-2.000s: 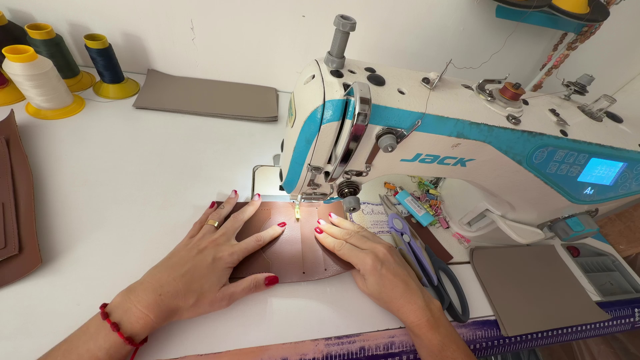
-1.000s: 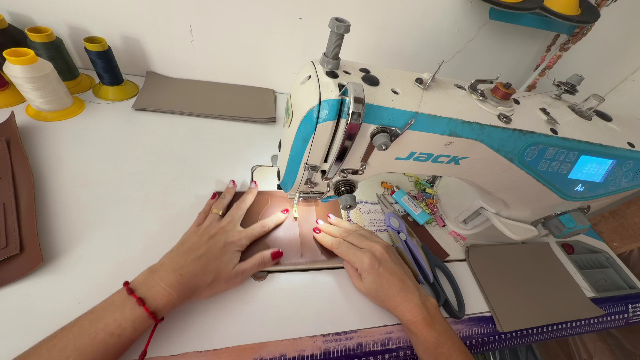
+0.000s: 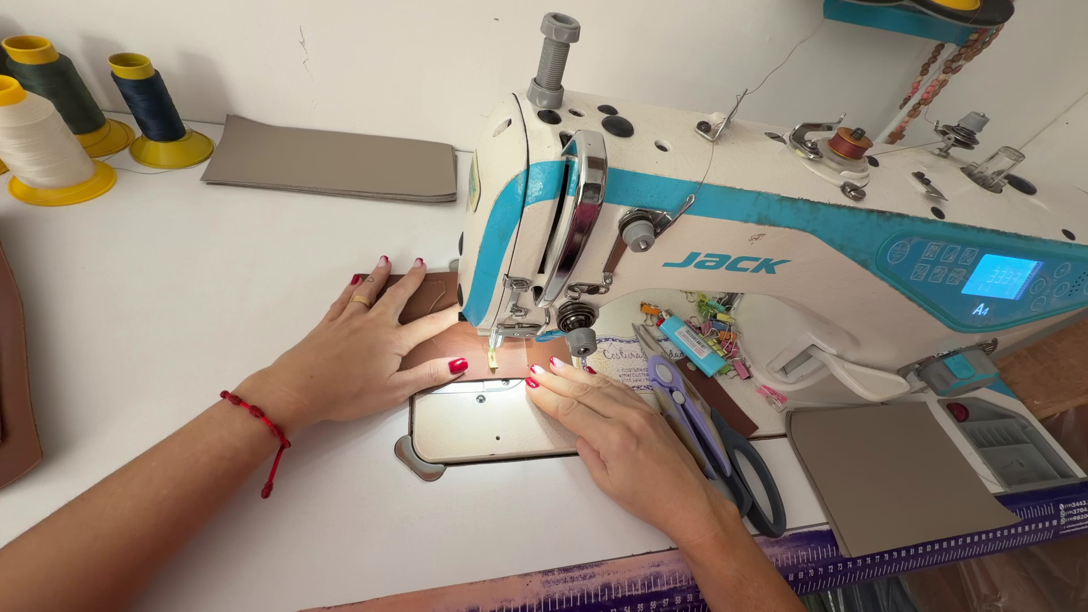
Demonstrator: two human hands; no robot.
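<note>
A brown leather piece point(image 3: 467, 350) lies flat on the bed of a Jack sewing machine point(image 3: 637, 195), under the presser foot point(image 3: 493, 355). My left hand point(image 3: 361, 348) rests spread on the leather, left of the foot, with the thumb near its front edge. Just right of the foot, the fingertips of my right hand point(image 3: 612, 425) touch the front edge of the leather. Neither hand is closed around anything. Part of the leather is hidden behind the machine head and my fingers. The metal needle plate point(image 3: 480, 387) shows in front of the leather.
Two pairs of scissors point(image 3: 697, 416), a lighter point(image 3: 693, 344) and small coloured clips point(image 3: 722, 327) lie right of my right hand. Grey-brown sheets lie behind point(image 3: 331, 161) and at right point(image 3: 892, 467). Thread cones point(image 3: 153, 106) stand back left. A ruler strip point(image 3: 816, 552) runs along the front edge.
The leather has moved away from me under the presser foot, baring the front of the machine bed. Both hands remain beside the foot.
</note>
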